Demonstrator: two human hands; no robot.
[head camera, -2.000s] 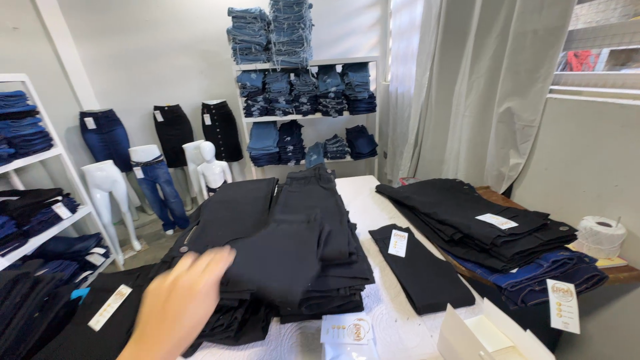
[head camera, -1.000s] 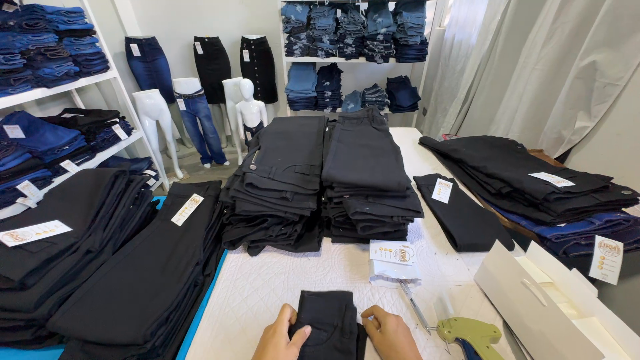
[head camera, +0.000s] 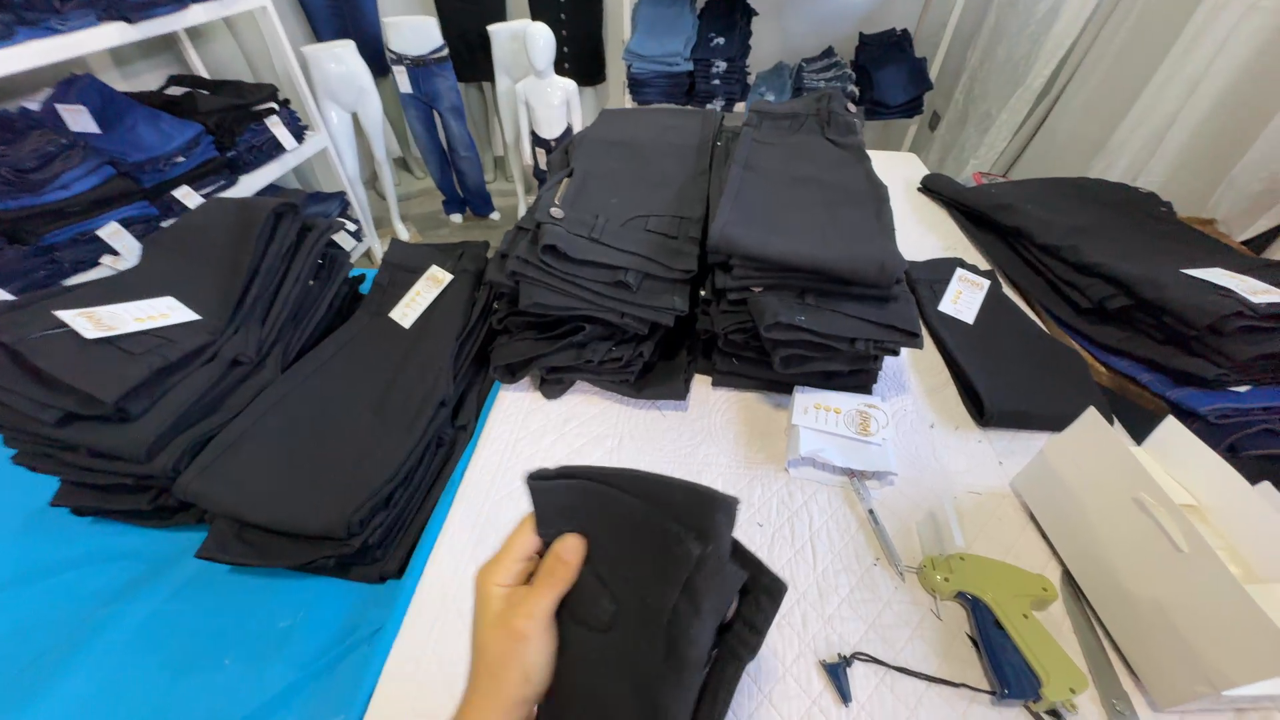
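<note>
A folded pair of black trousers (head camera: 650, 590) is pinched at its left edge by my left hand (head camera: 525, 620), low in the middle of the view above a white quilted cloth (head camera: 780, 570). My right hand does not show. To the right of the trousers lie a green and blue tagging gun (head camera: 1000, 620), a pen (head camera: 877, 525) and a stack of printed hang tags (head camera: 840, 430). Two tall piles of folded black trousers, a left one (head camera: 620, 250) and a right one (head camera: 810, 220), stand behind them.
Tagged black trousers (head camera: 350, 400) lie in piles on a blue cover (head camera: 110, 600) at left. A white box (head camera: 1150, 570) stands at right, near one tagged black garment (head camera: 1010, 350) and a dark pile (head camera: 1110, 260). Shelves of jeans (head camera: 110, 180) and mannequins (head camera: 545, 90) are behind.
One second ago both hands were on the folded trousers on the cloth; now only my left hand shows, holding them raised and tilted. Two seconds ago a hand was reaching over the black piles.
</note>
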